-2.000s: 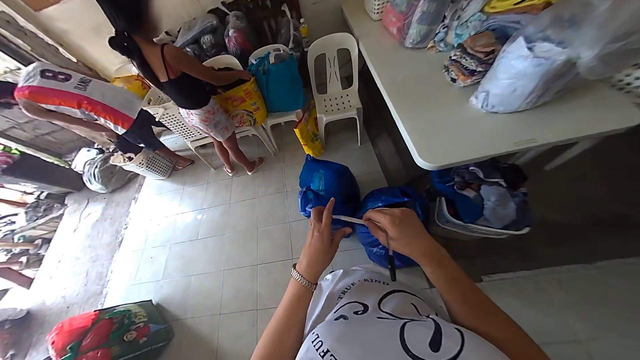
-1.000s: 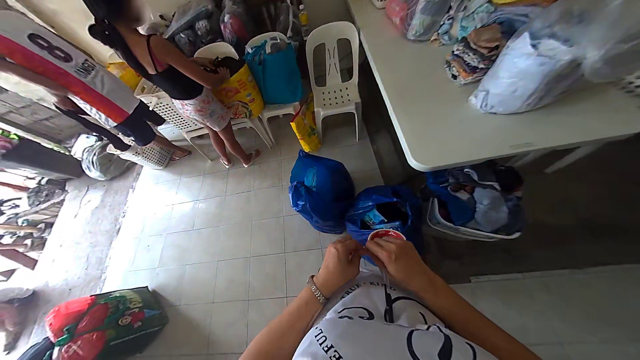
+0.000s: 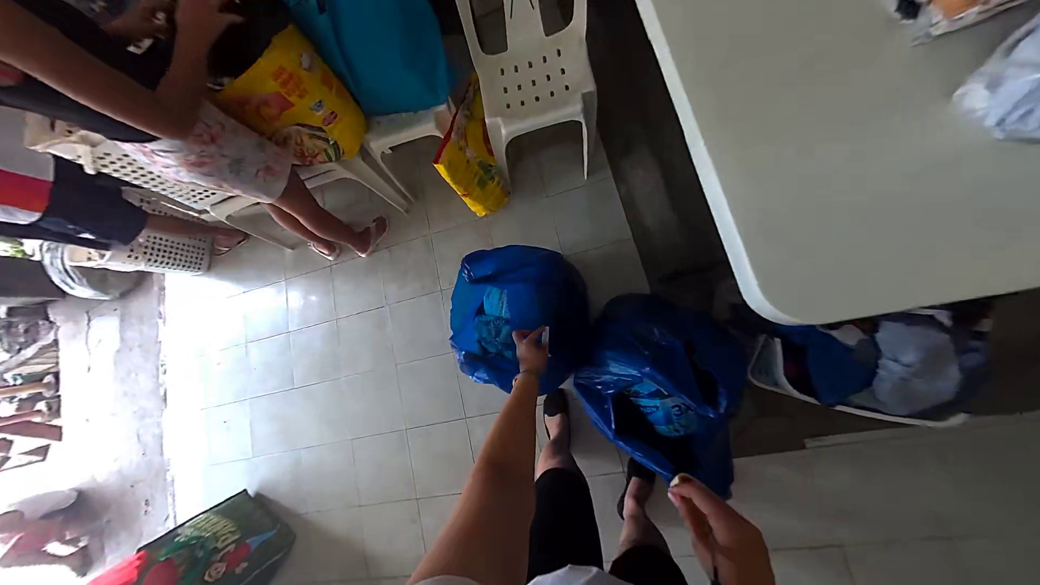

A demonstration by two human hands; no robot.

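My left hand (image 3: 532, 351) reaches out over a full blue plastic bag (image 3: 520, 301) on the tiled floor, with a small pale item between its fingers that is too small to name. My right hand (image 3: 719, 528) is low at the right, fingers bent, by the lower edge of a second blue plastic bag (image 3: 658, 366); whether it pinches anything is unclear. The second bag is partly open and shows light-blue printed packaging inside. The two bags stand side by side in front of my feet.
A white table (image 3: 845, 162) juts in at the right, above a basket of clothes (image 3: 918, 366). Plastic chairs (image 3: 532, 81) and a yellow bag (image 3: 475, 154) stand ahead. A person (image 3: 211, 154) handles a yellow sack at upper left. A green bag (image 3: 219, 540) lies lower left.
My hands were together over the second blue bag; now they are apart, the left extended to the first bag, the right low at the right. The view has tipped downward.
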